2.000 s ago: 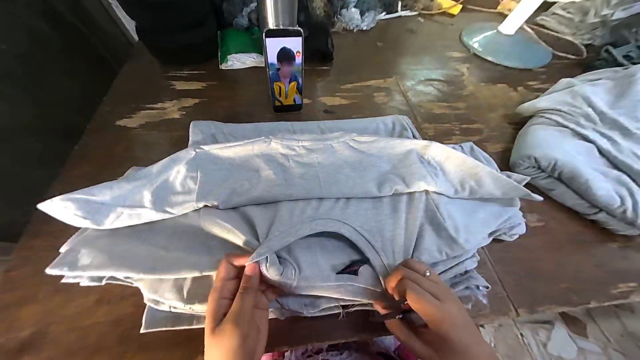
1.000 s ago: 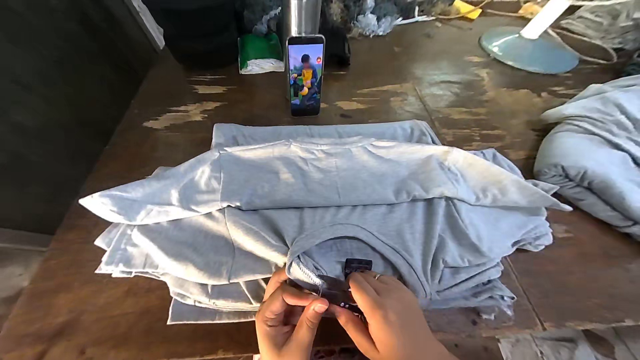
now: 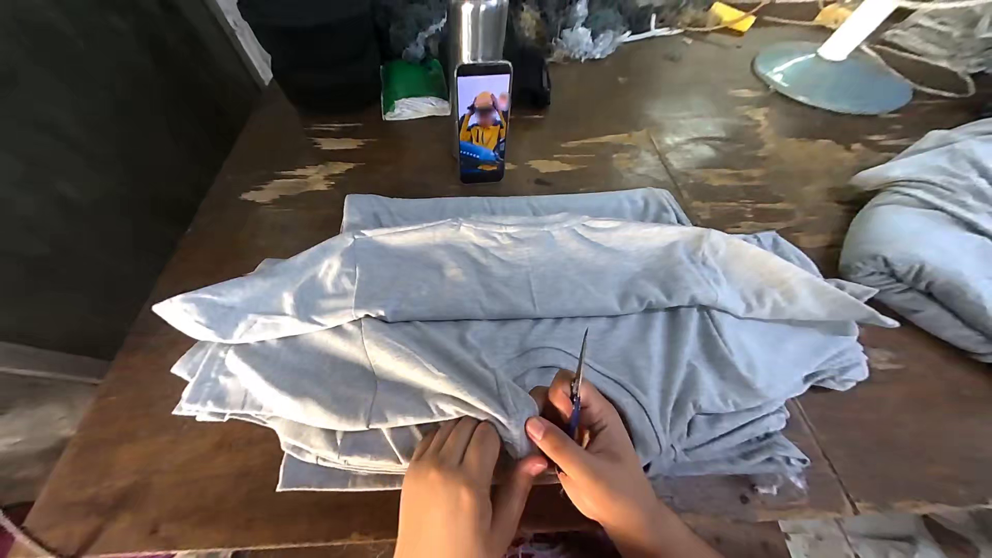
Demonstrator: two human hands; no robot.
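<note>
A stack of light grey T-shirts (image 3: 535,271) lies on the wooden table, the upper part of the top ones folded across it. My left hand (image 3: 461,477) pinches the edge of a T-shirt's neckline (image 3: 515,411) near the front of the stack. Beside it, my right hand (image 3: 593,449) holds small thread snips or scissors (image 3: 576,395), blades pointing up and away, while its thumb and fingers also touch the neckline cloth. The tool's handle is partly hidden in the palm.
A smartphone (image 3: 482,124) leans upright on a metal bottle (image 3: 479,31) behind the stack. To its left is a green packet (image 3: 415,89). More grey cloth (image 3: 930,232) is heaped at right, below a stand's round base (image 3: 833,77). The wooden table (image 3: 155,465) has worn patches.
Both hands have moved along the neckline to its left side and now sit close together. The blades, earlier low among the fingers, now point up from my right hand.
</note>
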